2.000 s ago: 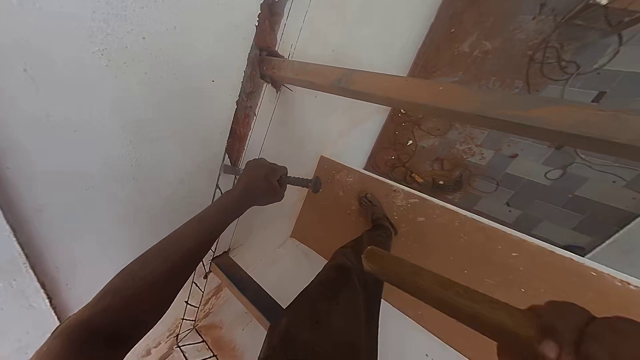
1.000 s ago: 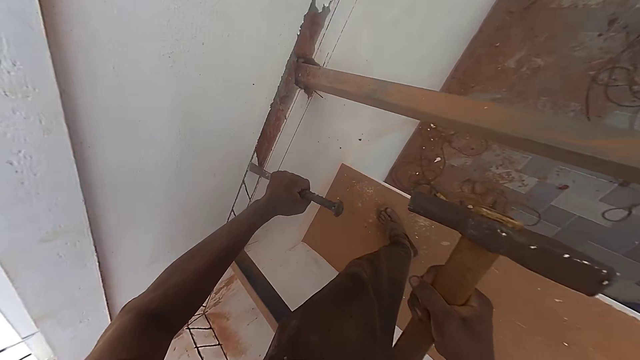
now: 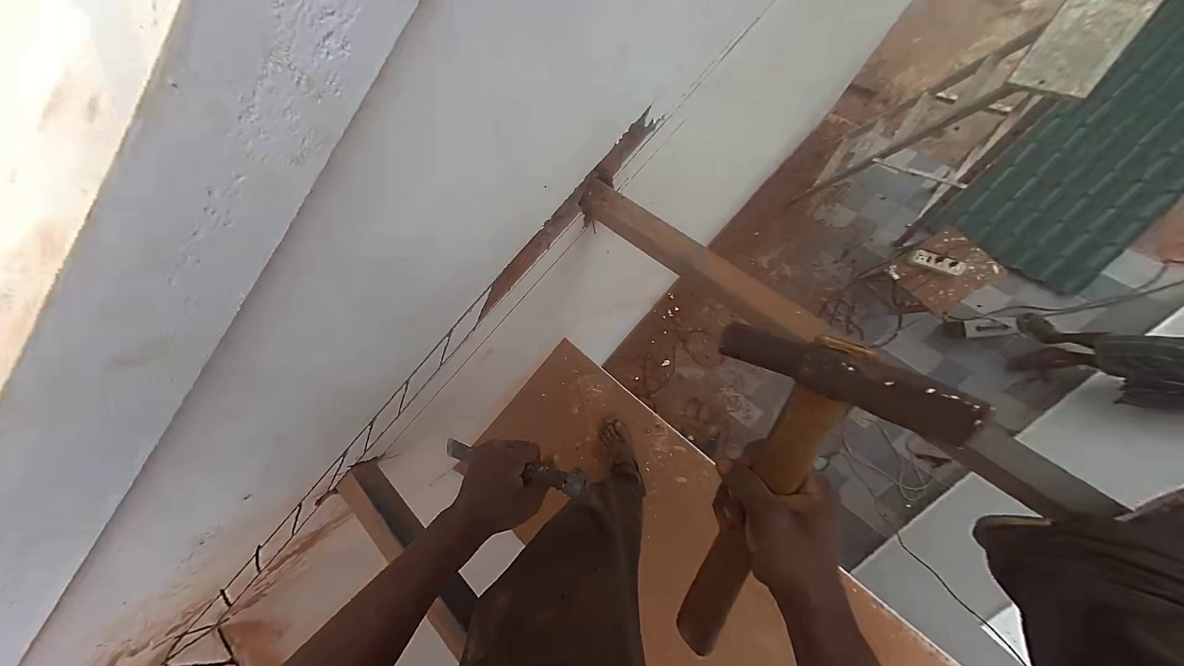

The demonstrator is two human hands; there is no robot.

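Note:
My left hand [image 3: 502,486] is closed around a metal cold chisel [image 3: 555,478], held off the wall with its flat tip toward it. My right hand [image 3: 782,518] grips the wooden handle of a sledgehammer [image 3: 856,379], whose dark head is raised to the right of the chisel. A chipped groove [image 3: 527,264] runs along the white wall [image 3: 444,203], and cut lines with cross cuts continue from it toward the lower left. My bare foot [image 3: 618,444] rests on a brown board [image 3: 680,481].
One wooden beam [image 3: 703,264] meets the wall at the groove, another [image 3: 393,518] lower down. Far below are a tiled floor [image 3: 888,240] with cables, a wooden ladder [image 3: 916,139], a green corrugated sheet [image 3: 1073,176] and a socket strip [image 3: 937,262]. Another person's dark clothing [image 3: 1091,583] shows at lower right.
My left hand with the chisel has come away from the wall by the groove's lower end. The sledgehammer's head, out of view at first, has come into sight. The view has shifted widely.

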